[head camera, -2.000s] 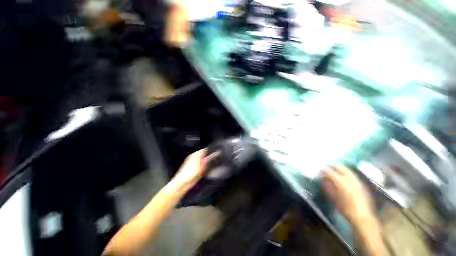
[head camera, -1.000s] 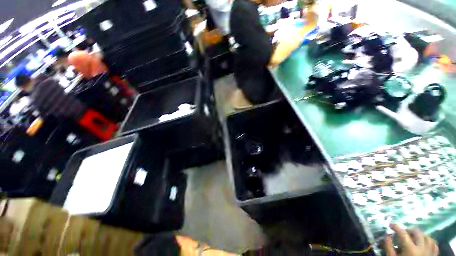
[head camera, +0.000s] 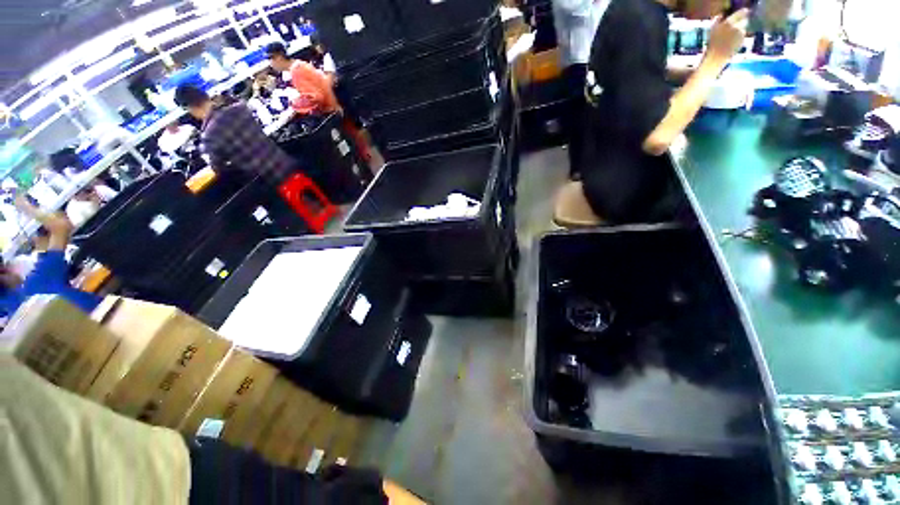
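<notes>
Neither of my hands is in view. At the bottom edge, my left arm shows as a beige and black sleeve with a strip of bare skin, and the hand is cut off. A large black parts bin (head camera: 651, 441) stands beside the bench. A round glossy black housing (head camera: 589, 316) and other dark pieces lie in it, hard to tell apart. The module tray (head camera: 839, 456), with rows of white modules, is at the lower right, cut off by the edge. Black assemblies (head camera: 824, 222) are clustered on the green bench (head camera: 725, 168).
A person in black (head camera: 627, 118) sits at the bench beyond the bin. Black crates stand left of it, one with white pieces (head camera: 444, 209), one with a white sheet or filling (head camera: 291, 301). Cardboard boxes (head camera: 163, 365) are at lower left. Other people and a red stool (head camera: 308, 202) are farther back.
The view has swung left, so the bin, bench and tray sit farther right in the picture. My right hand, earlier at the tray, has left the picture.
</notes>
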